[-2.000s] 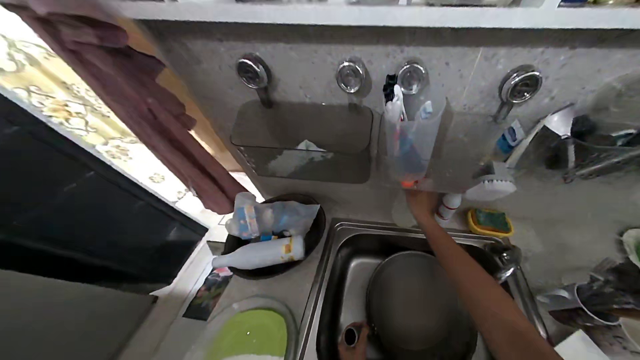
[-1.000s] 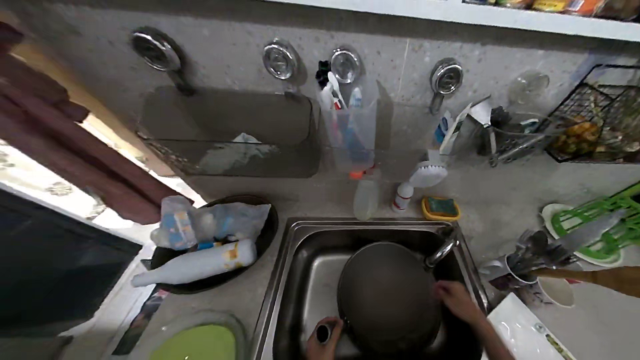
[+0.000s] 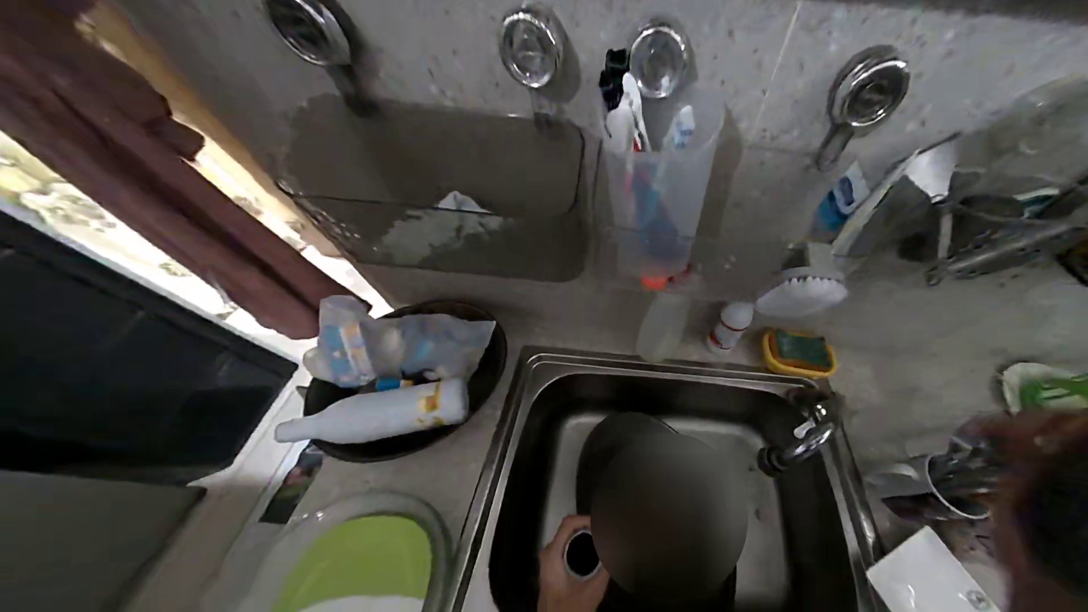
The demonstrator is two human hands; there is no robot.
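My left hand [image 3: 571,569], low in the sink [image 3: 544,382], is closed around a small cup-like thing [image 3: 582,554] with a pale rim and dark inside. Against it on the right is a large round dark pan or lid [image 3: 671,510], its face blurred; another dark round edge [image 3: 625,429] shows behind it. The chrome faucet [image 3: 803,438] reaches in from the sink's right corner. At the right edge of the view a blurred, dark shape, seemingly my right hand [image 3: 1037,476], is beside the holder of metal utensils [image 3: 948,484]. Its fingers and anything in them cannot be made out.
Behind the sink stand a white and red bottle [image 3: 731,327], a scrub brush [image 3: 803,289] and a sponge in a yellow dish [image 3: 799,353]. On the left are a dark basin [image 3: 497,365] with a white bottle [image 3: 382,414] and a green-bottomed tub [image 3: 365,561]. A white tray [image 3: 926,574] lies lower right.
My right hand has left the dark round pan or lid and moved right, out of the sink. Two seconds ago it was behind the sink. My left hand stays on the cup-like thing.
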